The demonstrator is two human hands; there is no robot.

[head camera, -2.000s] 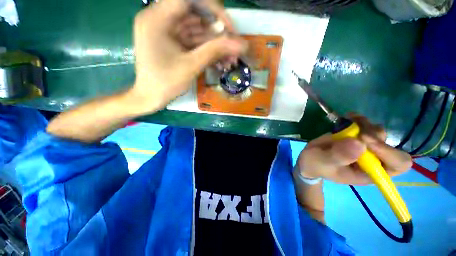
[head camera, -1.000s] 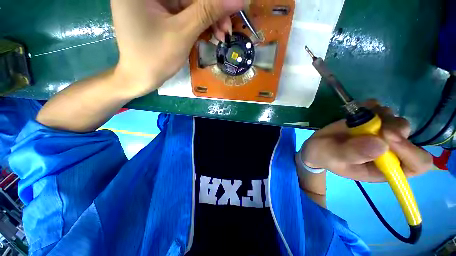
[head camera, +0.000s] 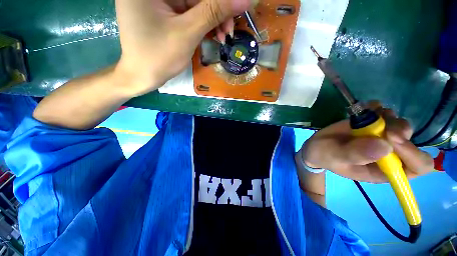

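Note:
A round black LED board (head camera: 239, 53) with a yellow centre sits in the middle of the orange fixture plate (head camera: 210, 82). My left hand (head camera: 173, 40) is over the plate's left side, with fingertips at the board's upper left edge; its top is cut off by the frame. It holds slim tweezers (head camera: 250, 24), whose tip points down beside the board's upper right. My right hand (head camera: 368, 145) holds the yellow-handled soldering iron (head camera: 393, 172) like a pen. The iron's tip is over the white sheet's right part, apart from the board.
The white sheet (head camera: 305, 75) lies under the plate on the green bench (head camera: 75, 60). A solder spool stand (head camera: 12, 62) is at the left, with a thin solder wire (head camera: 75, 42) stretching right. Black cables (head camera: 443, 112) hang at the right bench edge.
The view has shifted closer, and plate and board appear higher. The tweezers now show beside the board. Both hands keep their tools; the iron's tip stays off the board.

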